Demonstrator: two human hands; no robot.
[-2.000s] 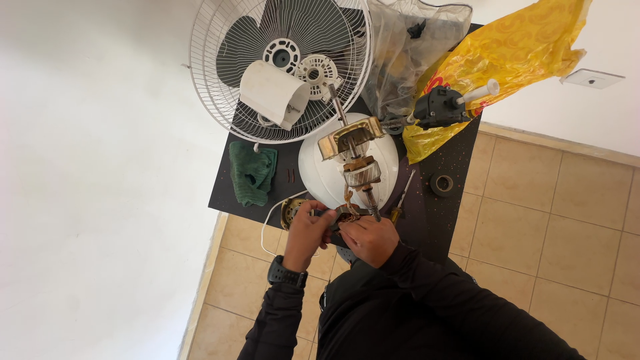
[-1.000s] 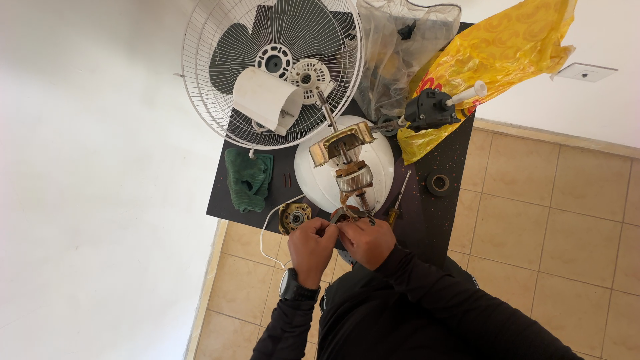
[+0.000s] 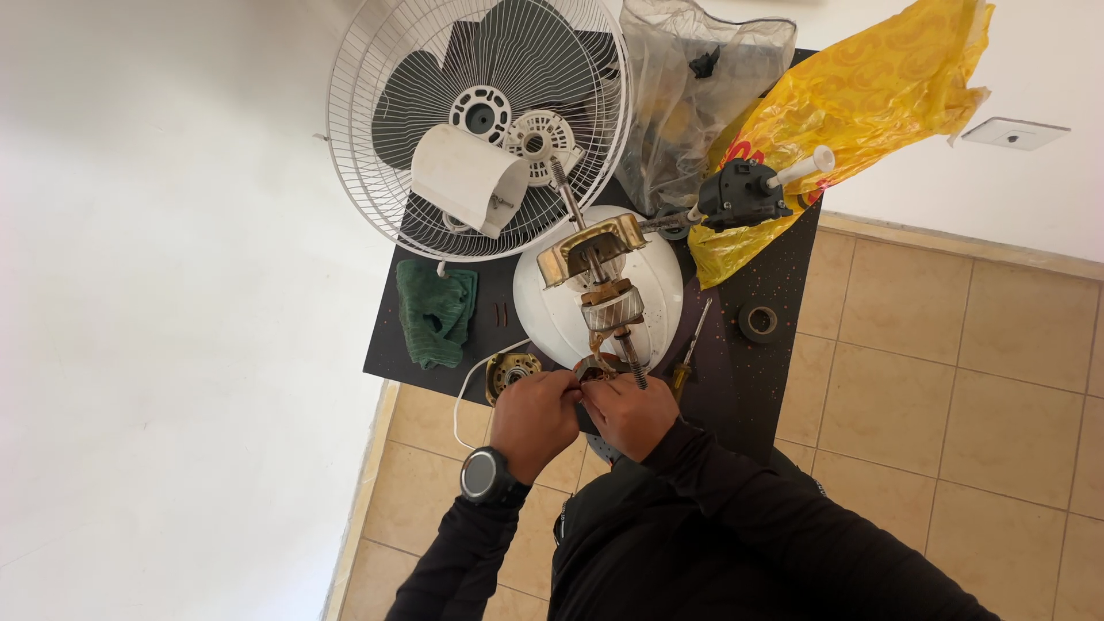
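Observation:
A disassembled fan motor stands over a white plastic fan base (image 3: 537,302), with its brass-coloured end bracket (image 3: 593,248), rotor (image 3: 612,307) and threaded shaft in view. Just below it, at the table's near edge, is the dark stator (image 3: 595,369) with loose copper-coloured wires. My left hand (image 3: 536,418) pinches at the stator's left side, fingertips together. Against its lower right, my right hand (image 3: 630,412) has its fingers curled on the wires. The fingertips of both hands nearly meet and partly hide what they grip. A brass-coloured motor end cover (image 3: 512,376) lies beside my left hand.
A fan grille (image 3: 345,164) with a white motor housing (image 3: 466,172) on it fills the back left. Around the base are a green cloth (image 3: 435,315), a screwdriver (image 3: 681,376), a tape roll (image 3: 760,323), a black gearbox (image 3: 742,197), a yellow plastic bag (image 3: 871,82) and a clear bag (image 3: 664,95).
Two seconds ago my left hand lay partly over the brass-coloured end cover; it has since shifted and more of the cover shows. My right hand stays at the stator.

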